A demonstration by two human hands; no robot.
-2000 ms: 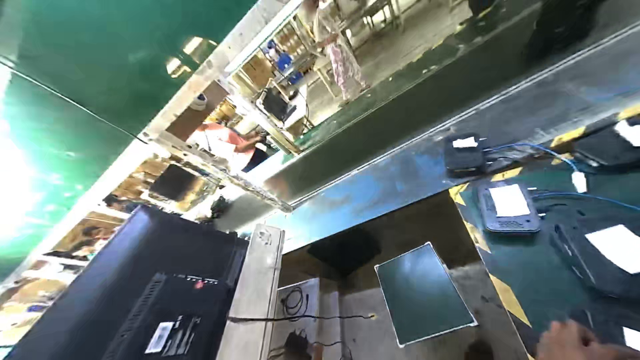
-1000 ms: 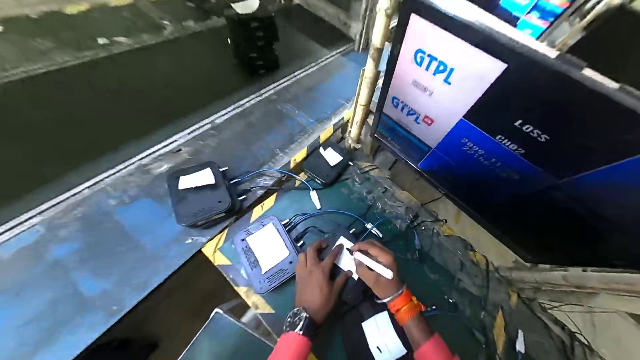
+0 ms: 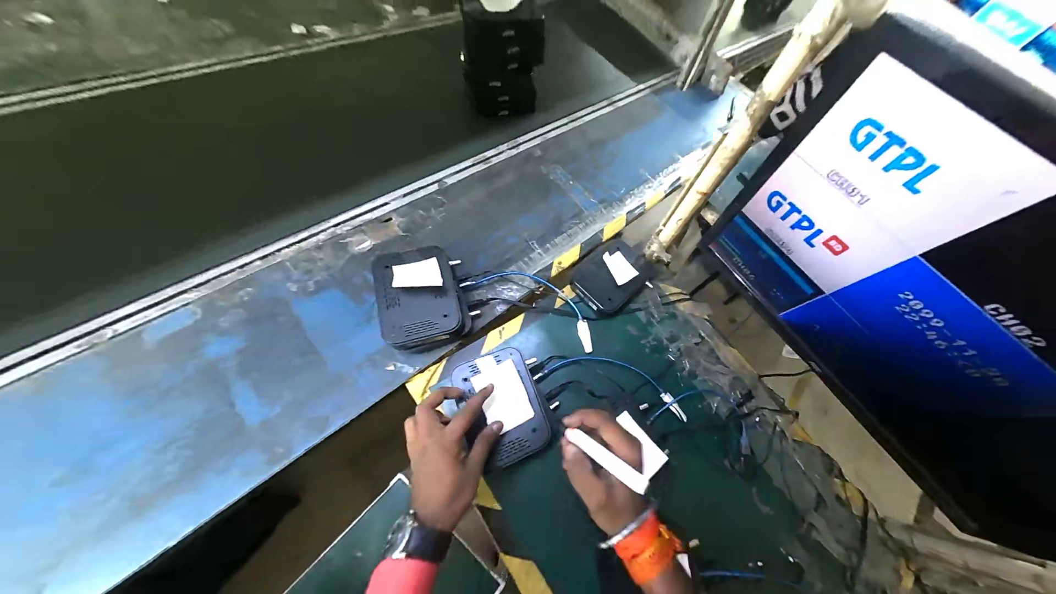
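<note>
My left hand (image 3: 448, 450), with a watch at its wrist, rests its spread fingers on a dark set-top box (image 3: 525, 433) and the white paper (image 3: 505, 394) on top of it. In my right hand (image 3: 602, 470) is a white pen-like stick (image 3: 607, 460), pointing up and left. Beside that hand lies another white paper (image 3: 643, 445); what is under it is mostly hidden. Two more black boxes with white paper on them, one on the blue ledge (image 3: 419, 299) and one near the pole (image 3: 610, 277), have cables plugged in.
A large monitor (image 3: 916, 247) leans at the right beside a worn pole (image 3: 742, 124). A dark conveyor belt (image 3: 247, 165) runs behind the blue metal ledge (image 3: 206, 371), with stacked black boxes (image 3: 501, 66) on it. Blue and black cables (image 3: 610, 360) cross the green mat.
My left hand has moved left from the paper near my right hand onto the neighbouring box. The white stick stays in my right hand. The view swung strongly after the first frame.
</note>
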